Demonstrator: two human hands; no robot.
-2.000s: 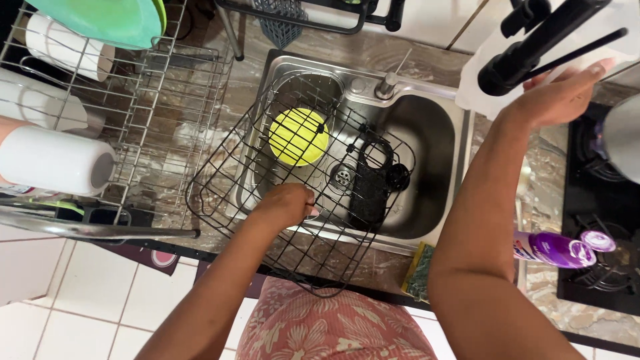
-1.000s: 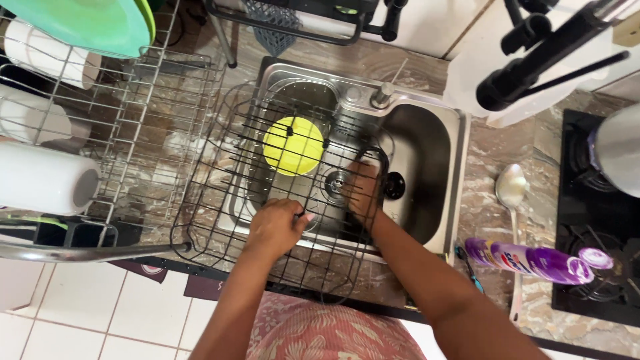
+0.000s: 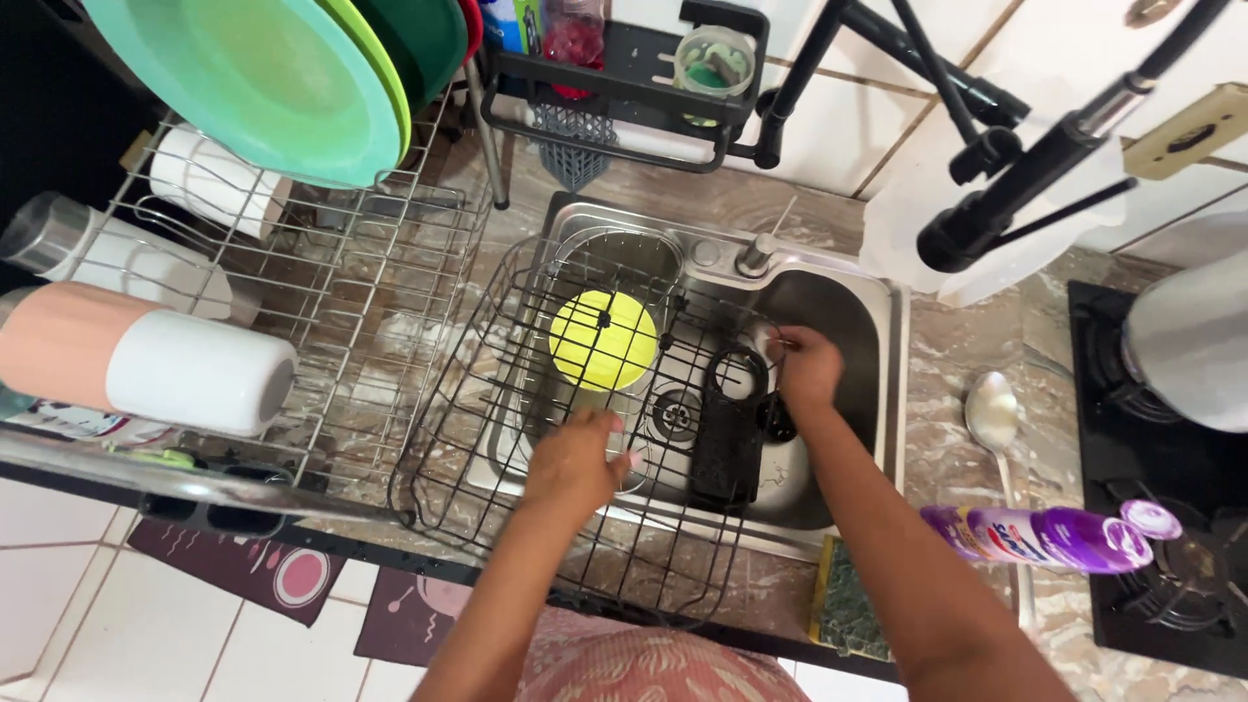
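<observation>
A black wire rack (image 3: 634, 541) lies across the left part of the steel sink (image 3: 897, 390) and over the counter's front edge. My left hand (image 3: 575, 463) has its fingers curled on the rack's wires. My right hand (image 3: 809, 369) is in the right basin near the rack's right side, fingertips drawn together; what they pinch is unclear. Under the wires sits a yellow round dish (image 3: 604, 339) in the left basin. A black perforated holder with a ring (image 3: 726, 439) lies by the drain (image 3: 675, 414), left of my right hand.
At left stands a metal dish rack (image 3: 331, 322) with plates (image 3: 263, 88) and cups. A black faucet (image 3: 1014, 190) overhangs the right side. A spoon (image 3: 993, 414), a purple bottle (image 3: 1043, 536), a scouring sponge (image 3: 846, 600) and a stove with a pot (image 3: 1194, 341) are at right.
Two seconds ago my right hand was up by the faucet; then it went down into the sink beside the drain, and is now farther right. My left hand has stayed on the rack.
</observation>
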